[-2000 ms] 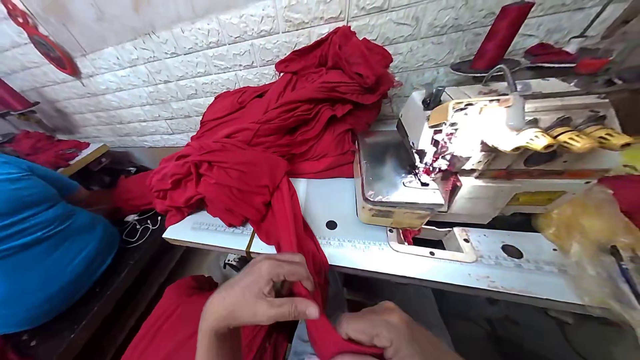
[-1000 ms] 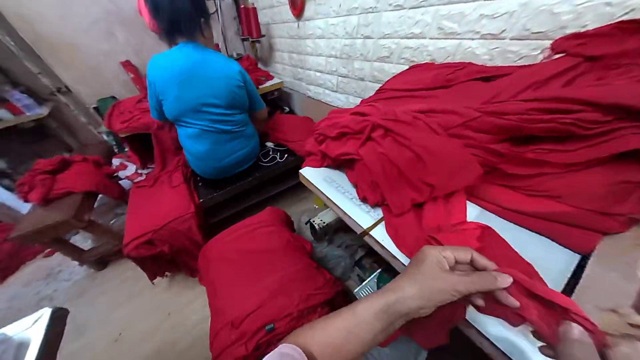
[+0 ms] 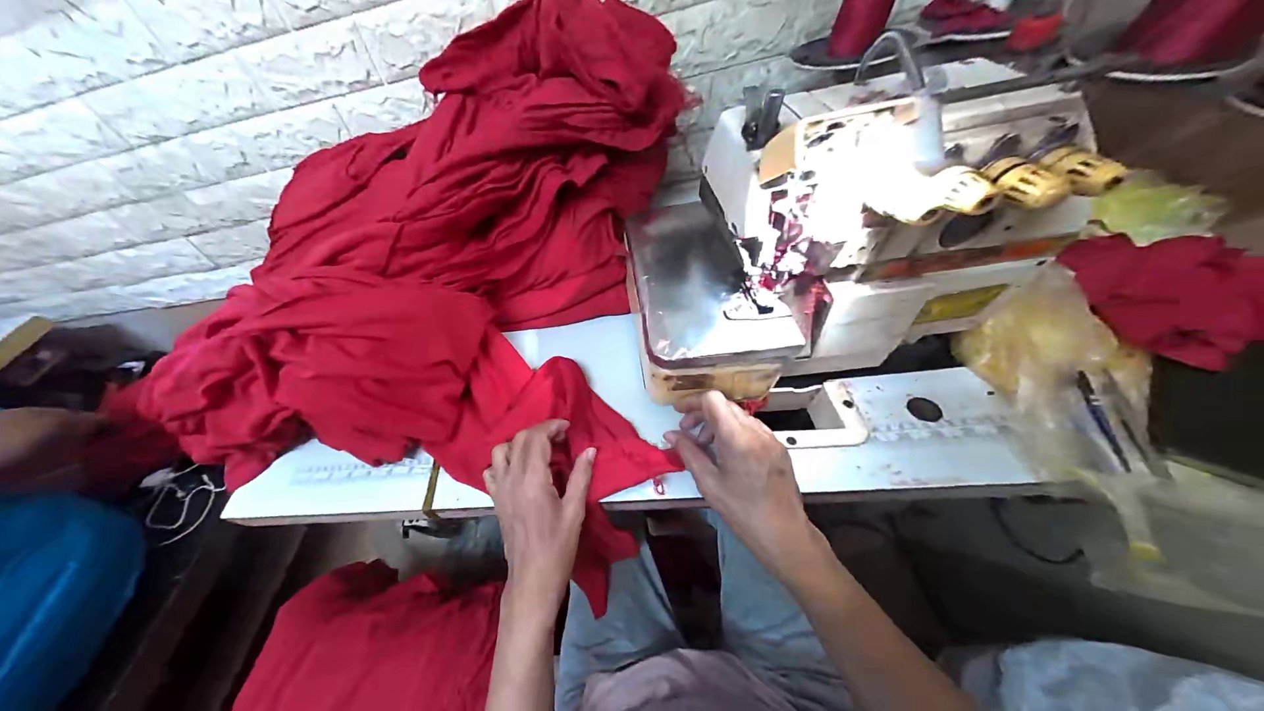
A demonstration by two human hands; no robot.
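Note:
A piece of red knit fabric (image 3: pixel 602 444) lies over the front edge of the white sewing table (image 3: pixel 543 346), joined to or touching the big red pile behind it. My left hand (image 3: pixel 538 484) rests on this piece with thumb and fingers apart. At the piece's right tip, my right hand (image 3: pixel 736 464) pinches the cloth between thumb and fingers, just in front of the overlock sewing machine (image 3: pixel 839 217). The machine's lamp glares over its needle area, so details there are washed out. No cloth from my hands is under the presser foot (image 3: pixel 755 301).
A large heap of red fabric (image 3: pixel 474 197) covers the table's left and back, against a white brick-pattern wall (image 3: pixel 197 128). More red cloth (image 3: pixel 375 642) lies below left. A co-worker in blue (image 3: pixel 59 592) sits at far left. A plastic bag (image 3: pixel 1057 365) hangs at the table's right.
The view has swung back from the left to the machine. Two seconds ago both hands held a red strip below the table edge; now they are over the table, the cloth spread between them.

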